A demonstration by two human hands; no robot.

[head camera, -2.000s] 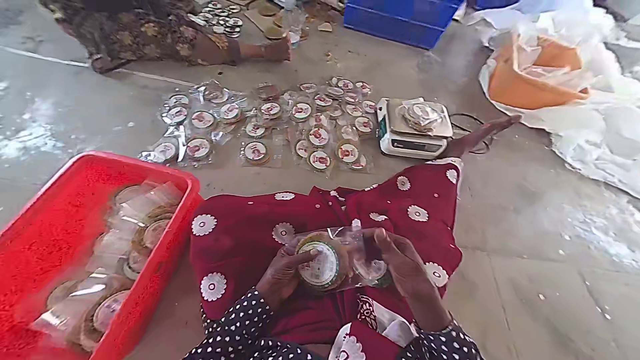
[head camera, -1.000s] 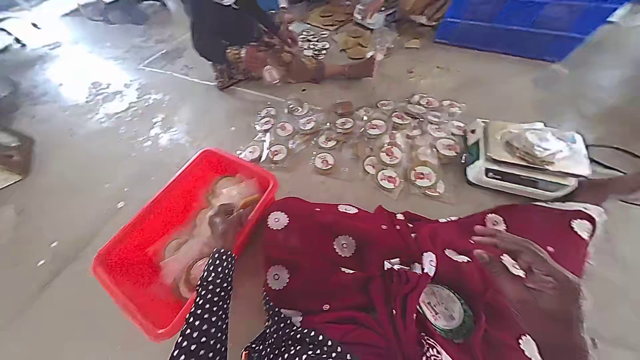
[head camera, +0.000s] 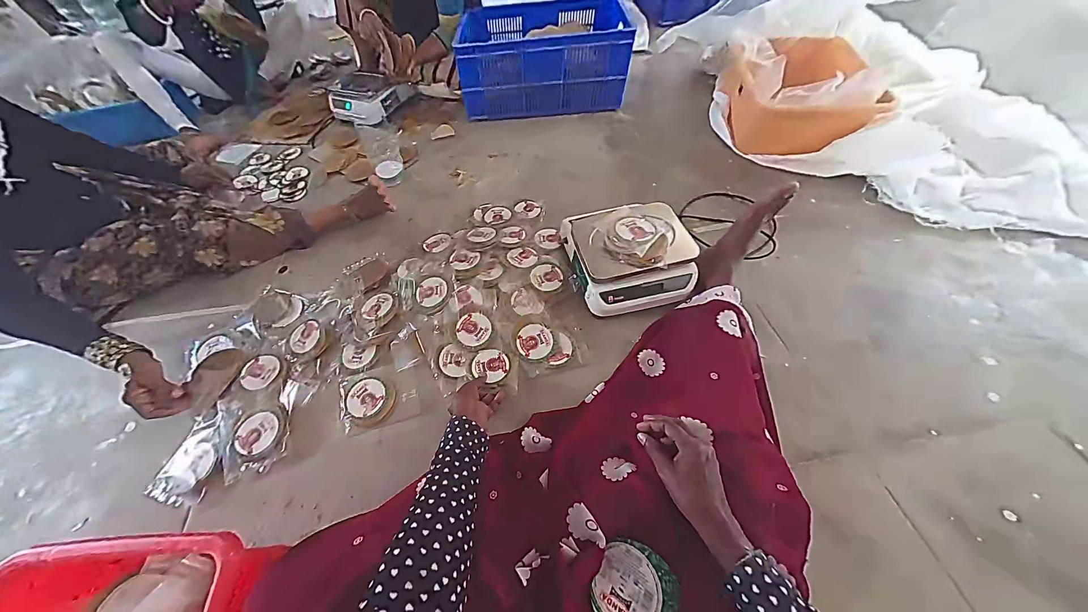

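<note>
My left hand (head camera: pixel 478 403) reaches forward to the near edge of the packets on the floor, its fingertips at a round labelled packet (head camera: pixel 490 365); whether it grips it cannot be told. My right hand (head camera: pixel 680 459) hovers over the maroon patterned cloth on my lap, fingers curled, with nothing visible in it. A round green-edged labelled packet (head camera: pixel 629 578) lies on my lap below that hand. Many clear packets with round white and red labels (head camera: pixel 367 398) are spread over the floor. A white weighing scale (head camera: pixel 637 293) beyond my lap carries a clear packet (head camera: pixel 636 238).
A red plastic tray (head camera: pixel 229 552) with packets is at the bottom left. A co-worker's hand (head camera: pixel 157 391) touches packets at the left. Farther off are a blue crate (head camera: pixel 544 72), another scale (head camera: pixel 365 100), co-workers, and an orange container (head camera: pixel 765 119) on white sheeting. A black cable (head camera: pixel 722 197) lies behind my foot.
My left hand has left the red tray and is now at the floor packets. A co-worker's hand has come in at the left. The view has swung.
</note>
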